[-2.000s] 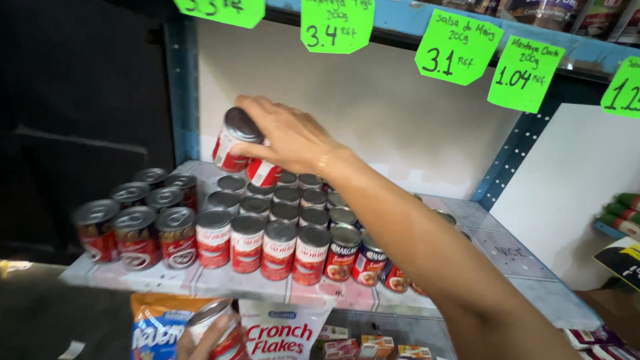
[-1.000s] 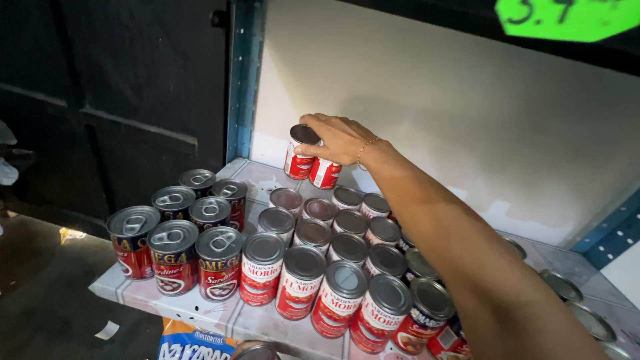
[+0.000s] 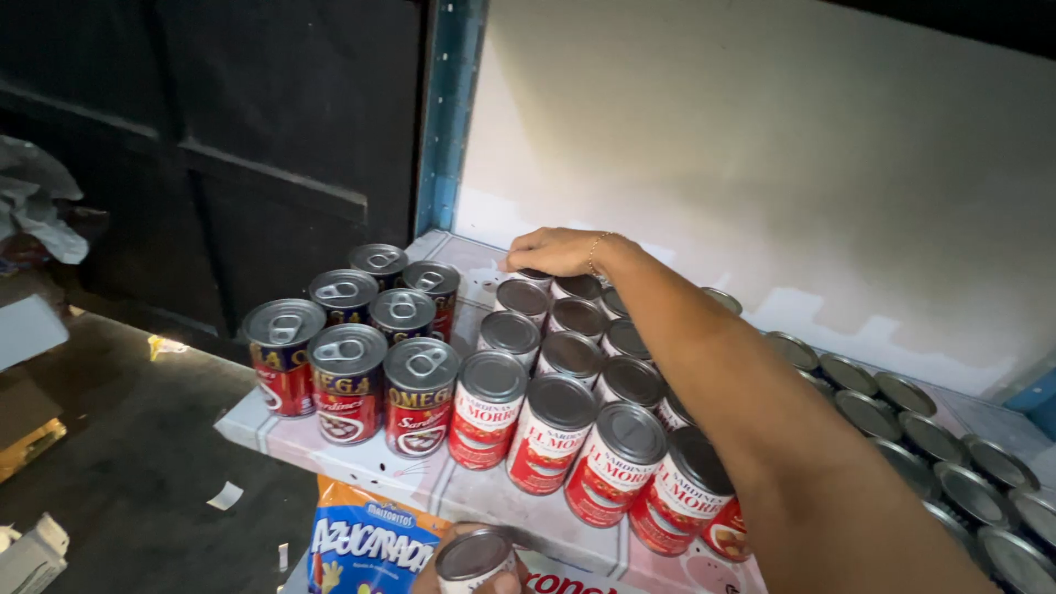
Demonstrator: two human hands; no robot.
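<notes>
My right hand (image 3: 551, 251) reaches over the shelf to the far end of the El Morro sardine can rows, its fingers on the top of a rear can (image 3: 535, 274). That can stands in line behind the others. At the bottom edge, my left hand (image 3: 502, 577) is wrapped around a sardine can (image 3: 474, 558) below the shelf's front edge. Several red and white El Morro cans (image 3: 487, 412) stand upright in rows. Just left of them are Omega sardine cans (image 3: 422, 396) with pull tabs. My right forearm hides part of the rows.
The shelf board (image 3: 330, 450) has a patterned cover and a blue metal post (image 3: 445, 124) at its back left. More cans (image 3: 940, 437) stand at the right. A blue Azucaradas bag (image 3: 371, 536) is below. Behind are a white panel (image 3: 742, 148) and a black door (image 3: 289, 99).
My right hand has lowered at the back of the rows, where it held a raised can earlier. The view has moved closer to the cans. My left hand with its can shows again at the bottom.
</notes>
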